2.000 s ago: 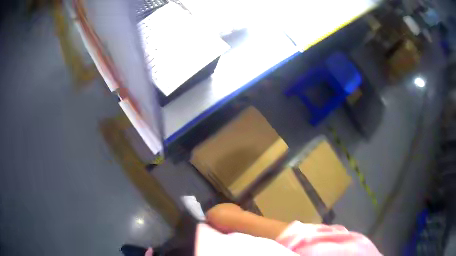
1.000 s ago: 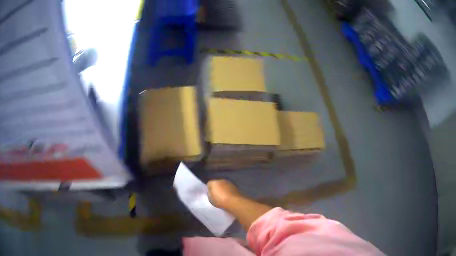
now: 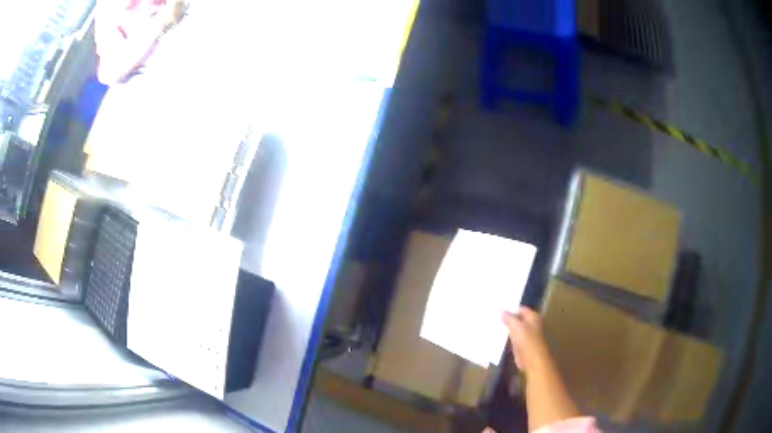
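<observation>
My right hand [image 3: 526, 331] is at the lower right, its fingers closed on the right edge of white paper sheets [image 3: 478, 296]. The paper is overexposed and no print on it can be read; a second edge shows at its bottom. It is held over a brown carton beside the bench. A pink sleeve shows at the bottom edge. My left hand is not in view.
The white bench [image 3: 292, 279] with blue edge tape is at left, bearing a white-topped stack [image 3: 182, 304]. Brown cartons [image 3: 622, 237] stand on the floor at right. A blue stool [image 3: 532, 59] is at the top. Another person's pink sleeve [image 3: 123, 38] shows at upper left.
The view has swung back toward the bench, which shows larger at left. My right hand has moved right in the picture, and the paper shows broader and more face-on.
</observation>
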